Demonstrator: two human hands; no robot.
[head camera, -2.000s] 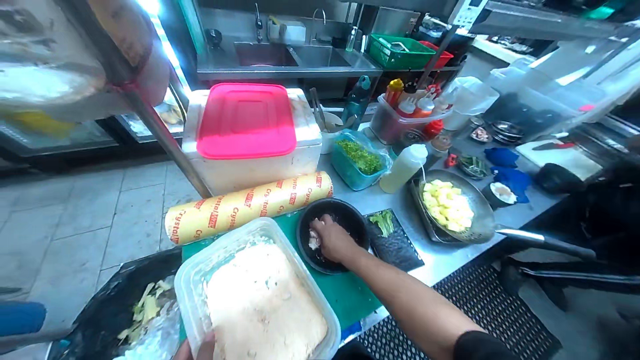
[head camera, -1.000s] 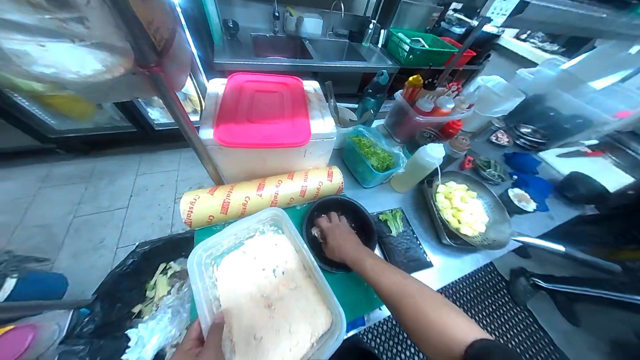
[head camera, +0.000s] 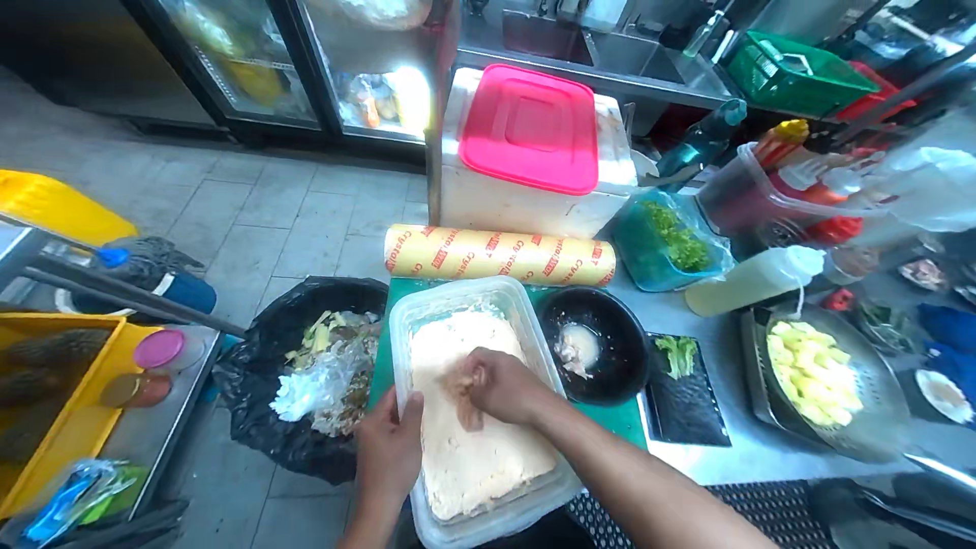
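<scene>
A clear plastic tub (head camera: 554, 366) of pale flour-like powder (head camera: 488, 469) rests partly over the green cutting board (head camera: 621, 418). My left hand (head camera: 393, 442) grips the tub's left rim, thumb inside. Above the powder, my right hand (head camera: 499, 385) has its fingers curled around a piece of raw-looking meat (head camera: 465, 396), whose lower end hangs down onto the powder. Right of the tub, a black bowl (head camera: 625, 343) holds whitish liquid and a pale piece of meat (head camera: 577, 351). A black rectangular plate (head camera: 690, 412) with green leaves (head camera: 677, 355) lies beside the bowl.
A printed film roll (head camera: 499, 255) lies behind the tub, before a white box with a pink lid (head camera: 530, 126). Rightward are a bag-lined container of greens (head camera: 675, 244), a squeeze bottle (head camera: 755, 280) and a pan of yellow chunks (head camera: 812, 374). A black-lined bin (head camera: 267, 381) stands left.
My right hand has moved left from inside the black bowl to above the powder in the tub, and meat now shows in it. The view has swung left.
</scene>
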